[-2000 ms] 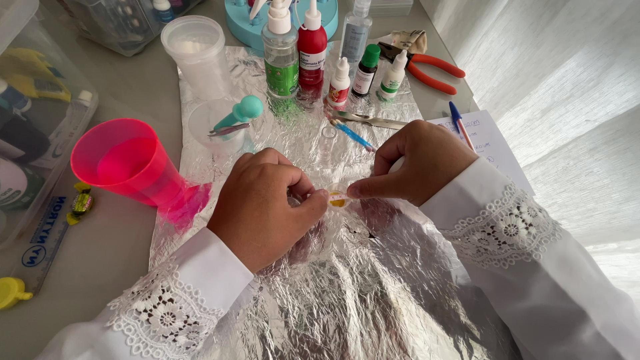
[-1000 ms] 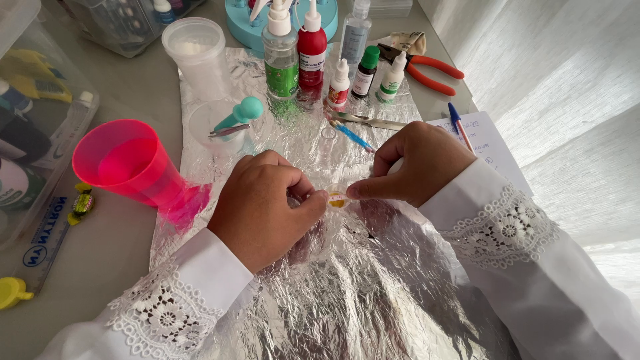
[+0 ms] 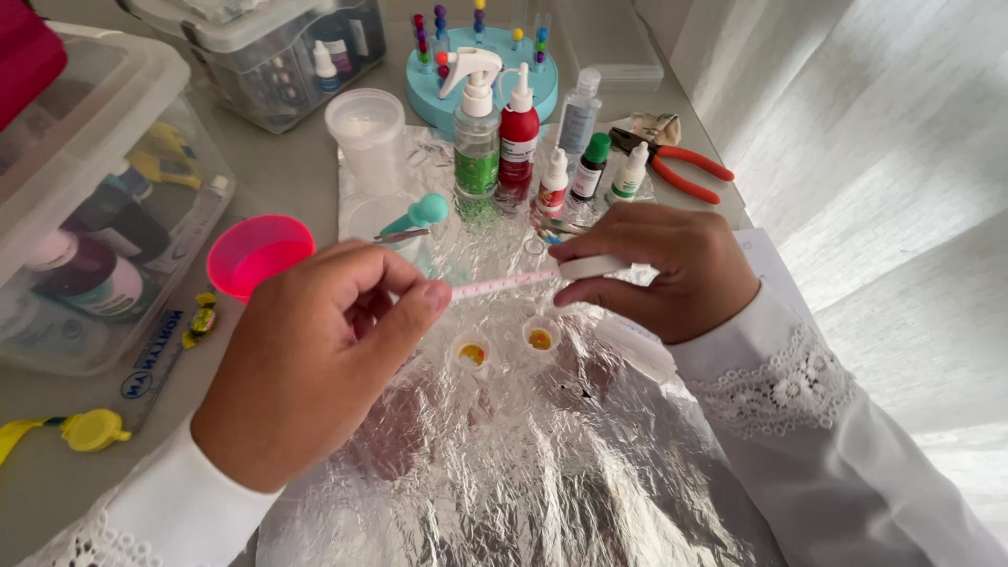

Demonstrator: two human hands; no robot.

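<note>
My left hand (image 3: 323, 354) pinches the free end of a white tape measure (image 3: 504, 283) with pink markings. My right hand (image 3: 669, 268) holds the round white case (image 3: 594, 266) of that tape between thumb and fingers, and the strip is drawn out between both hands. Below it, two small clear cups, one at the left (image 3: 471, 353) and one at the right (image 3: 541, 337), stand on the aluminium foil (image 3: 488, 472) with yellow-orange contents. A clear plastic piece (image 3: 636, 346) lies under my right wrist. A teal-handled tool (image 3: 421, 213) rests beyond my left hand.
Behind stand a spray bottle (image 3: 476, 142), a red bottle (image 3: 519, 142), several small dropper bottles and a blue round stand (image 3: 543, 87) with bead-filled tubes. Orange-handled pliers (image 3: 685, 169) lie at the right. A pink cup (image 3: 260, 256), a ruler (image 3: 150, 362) and clear bins (image 3: 102, 47) are at the left.
My hands have moved apart and now hold a tape measure between them. Before, they were close together over a small thing with yellow in it. The two small cups now show plainly on the foil.
</note>
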